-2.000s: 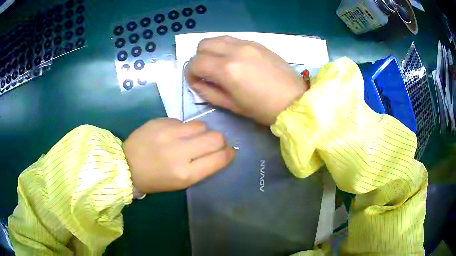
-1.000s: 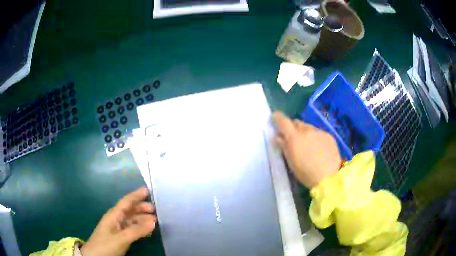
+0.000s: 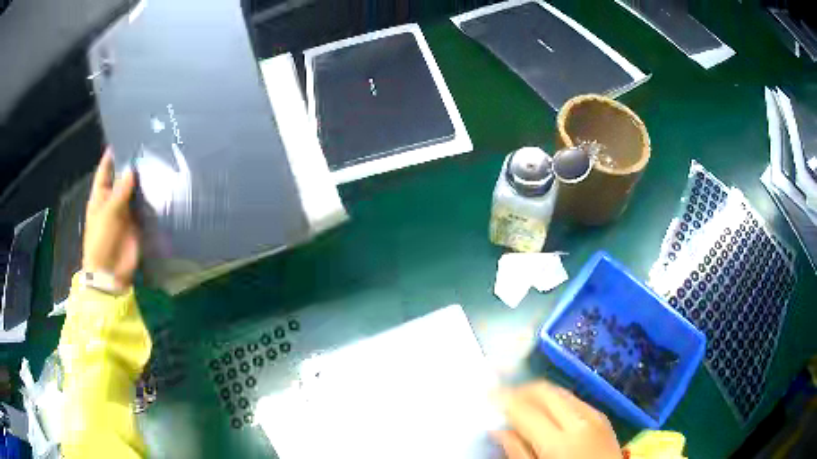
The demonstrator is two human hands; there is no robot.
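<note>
A grey tablet back cover [image 3: 210, 134] with pale lettering is raised at the upper left, tilted, with a white separator sheet [image 3: 300, 152] under it. My left hand [image 3: 112, 224] holds it by its left edge. Its camera area shows at the top left corner. A white sheet [image 3: 385, 385] lies at the bottom centre. My right hand [image 3: 551, 421] is blurred and cut off by the bottom edge, over the right side of that sheet; its fingertips are unclear.
Ring adhesive sheets lie left [image 3: 255, 363] and right [image 3: 735, 287]. A blue parts bin [image 3: 618, 345] holds dark pieces. A whitish bottle [image 3: 524, 202], white wipes [image 3: 528, 273] and brown cup [image 3: 605, 193] stand beyond. More covers [image 3: 381, 99] lie along the far side.
The grey cover has left the front centre and is now raised at the upper left in my left hand. My right hand has moved lower in view. The view has shifted, showing more covers.
</note>
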